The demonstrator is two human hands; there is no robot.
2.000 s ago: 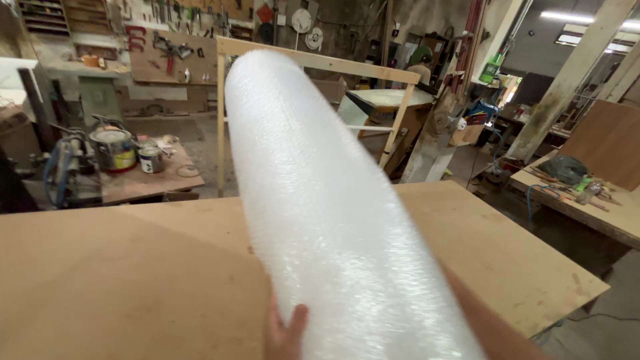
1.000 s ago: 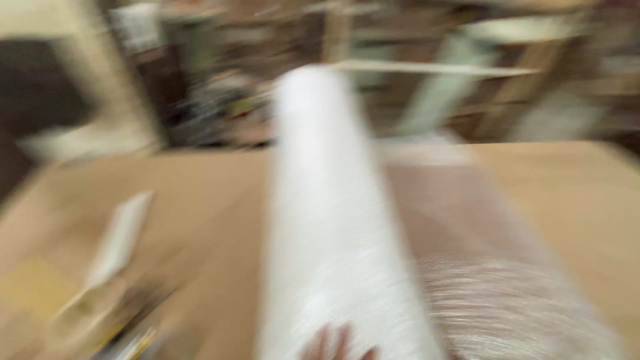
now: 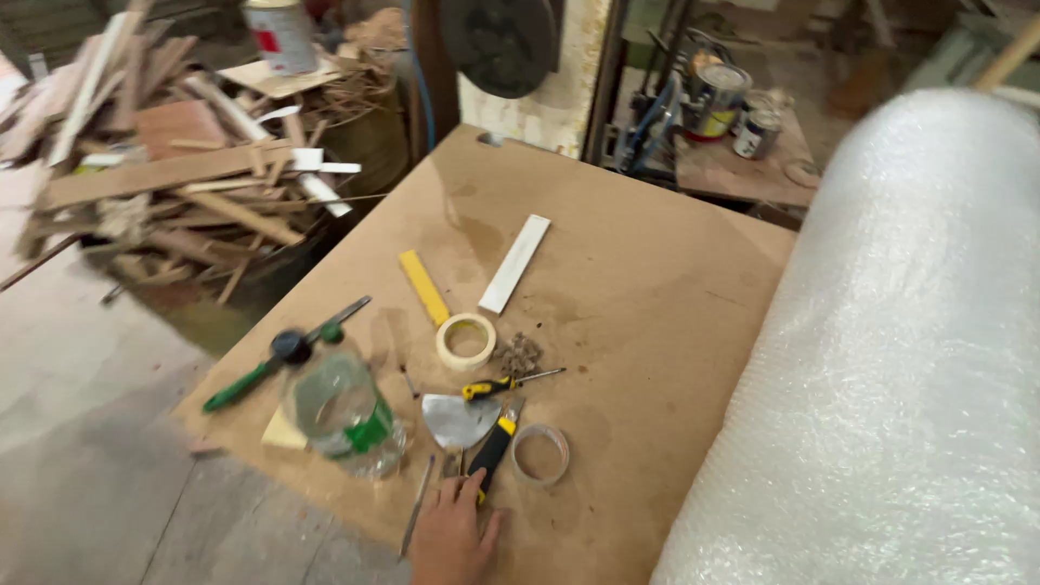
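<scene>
My left hand is low in the view, palm down, its fingertips at the lower handle of a black-and-yellow utility knife; the thumb is apart, with no closed grip visible. A roll of clear tape lies right of the knife. Beyond it are a metal scraper blade, a yellow-and-black screwdriver and a masking tape roll. A clear plastic bottle is left of them. The large bubble wrap roll fills the right side. My right hand is not in view.
The brown board tabletop also bears a white strip, a yellow strip and a green-handled tool. A heap of wood offcuts stands past the left edge. Paint cans stand on a low board behind.
The view has swung left and down to the tools. My left hand, earlier against the bubble wrap roll, is now at the utility knife. The roll, held raised two seconds ago, now rests on the tabletop.
</scene>
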